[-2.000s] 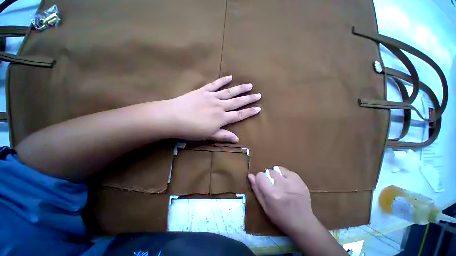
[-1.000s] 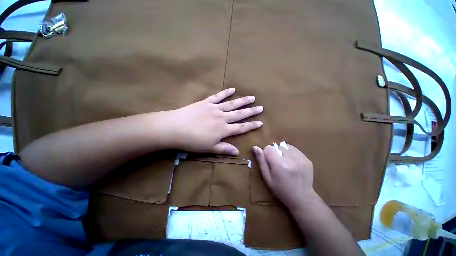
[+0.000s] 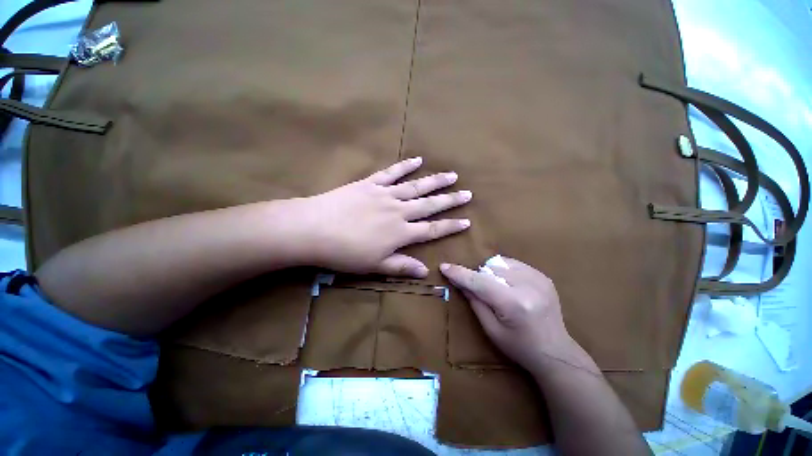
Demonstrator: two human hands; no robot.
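The brown bag body panel point(image 3: 552, 116) lies flat with its centre seam running away from me. My left hand point(image 3: 383, 218) lies flat on it, fingers spread, just beyond the corner cut-out. My right hand point(image 3: 512, 298) rests at the cut-out's upper right corner, fingers curled, index fingertip on the panel, with a small white wad point(image 3: 495, 269) held in the fingers. Pale rims show at the cut-out corners, with a brown inner layer point(image 3: 343, 329) inside. Below it is a rectangular gap point(image 3: 367, 405) showing the white table.
The glue bottle point(image 3: 732, 394) lies on its side at the lower right. Looped brown handles point(image 3: 788, 160) extend past the panel's right edge, others at the left point(image 3: 53, 116). A crinkled wrapped lump point(image 3: 96, 44) is at upper left. White scraps point(image 3: 734, 316) lie at right.
My right hand first moved up from beside the cut-out's right edge, then its index finger stretched left toward the upper corner. My left hand stays flat on the panel.
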